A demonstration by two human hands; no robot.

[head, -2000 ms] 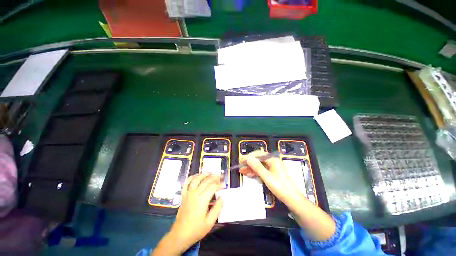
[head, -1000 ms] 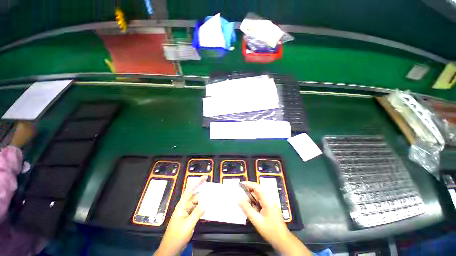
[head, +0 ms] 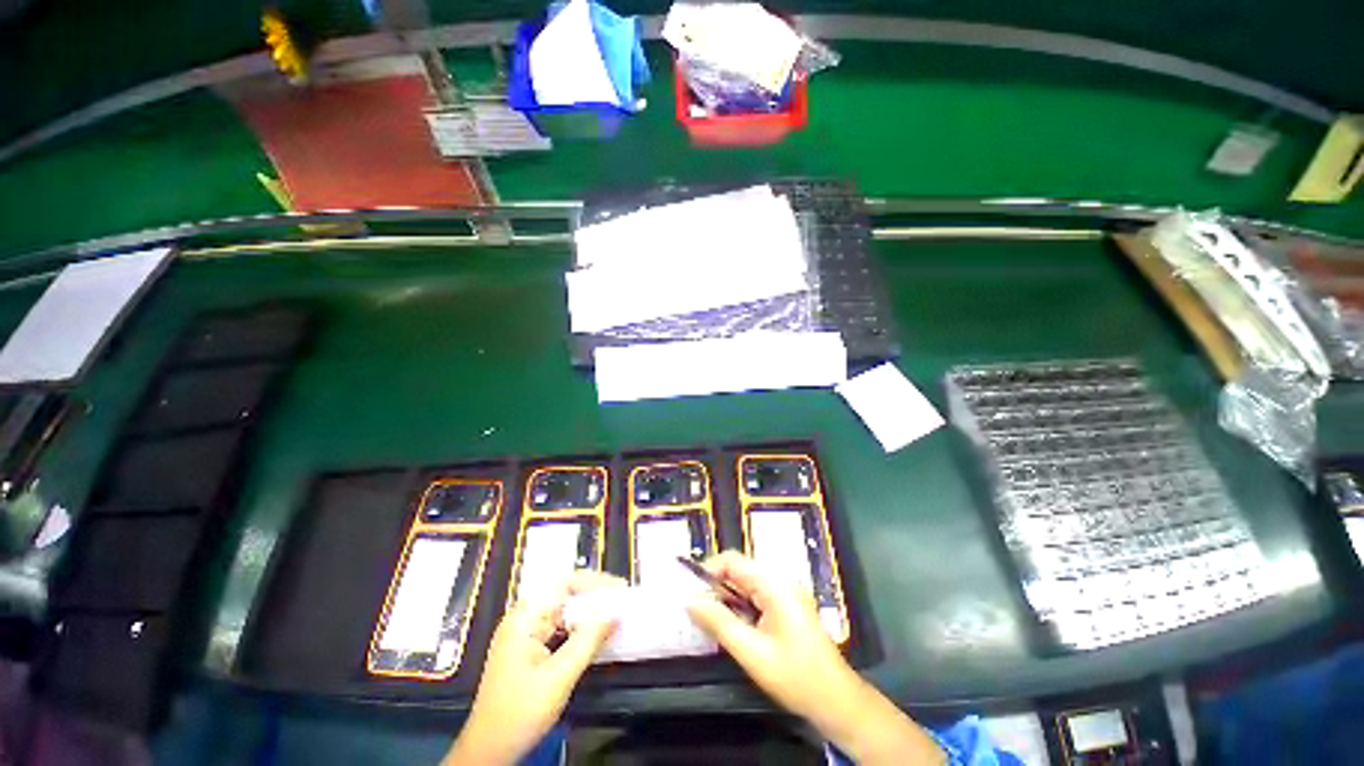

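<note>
A small white sheet is held between my hands over the near edge of the black phone tray. My left hand grips its left side. My right hand is at its right side and holds dark tweezers, tips pointing up and left. Orange-rimmed phone housings, each with a pale rectangle inside, lie in the tray; the leftmost and rightmost show most. My hands and the sheet partly cover the middle two. The tray's left slot holds no phone.
Beyond the tray, white sheets lie on a black component tray. A loose white square lies nearby. A clear blister tray is at right, an empty-slotted black tray at left. A red bin stands behind.
The view has shifted. My right hand has left the third phone and come to the sheet's right side. The sheet, earlier flat and wide, now looks narrower and tilted. The neighbour's arm has withdrawn.
</note>
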